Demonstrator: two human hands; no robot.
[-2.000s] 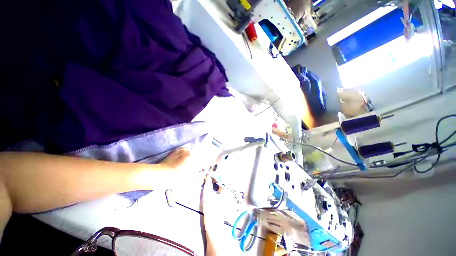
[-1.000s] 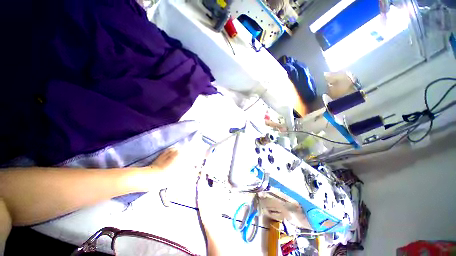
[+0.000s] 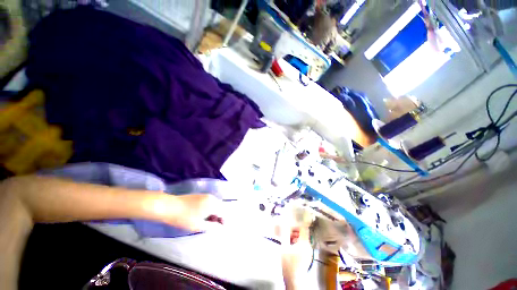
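Dark purple fabric (image 3: 153, 96) lies in a large heap left of the sewing machine (image 3: 351, 209). A pale lavender panel (image 3: 107, 174) runs along its lower edge, under my left forearm. My left hand (image 3: 198, 212) is at the panel's right end, left of the needle area; it is blurred, with fingers bent, and its grip is unclear. My right hand (image 3: 293, 241) is below the machine head's left end, washed out by glare; what its fingers hold cannot be told. The needle area (image 3: 275, 207) is overexposed.
Two dark purple thread cones (image 3: 426, 148) stand behind the machine. A yellow-orange edged tray (image 3: 332, 272) is at lower right. Yellow material (image 3: 31, 136) lies at far left. A red spool (image 3: 276, 68) is on the far table. Glasses rims cross the bottom edge.
The view has shifted, bringing yellow material in at left. My left hand is lower and farther right in view. My right hand's fingers now show near the machine head; the blue-handled scissors no longer show.
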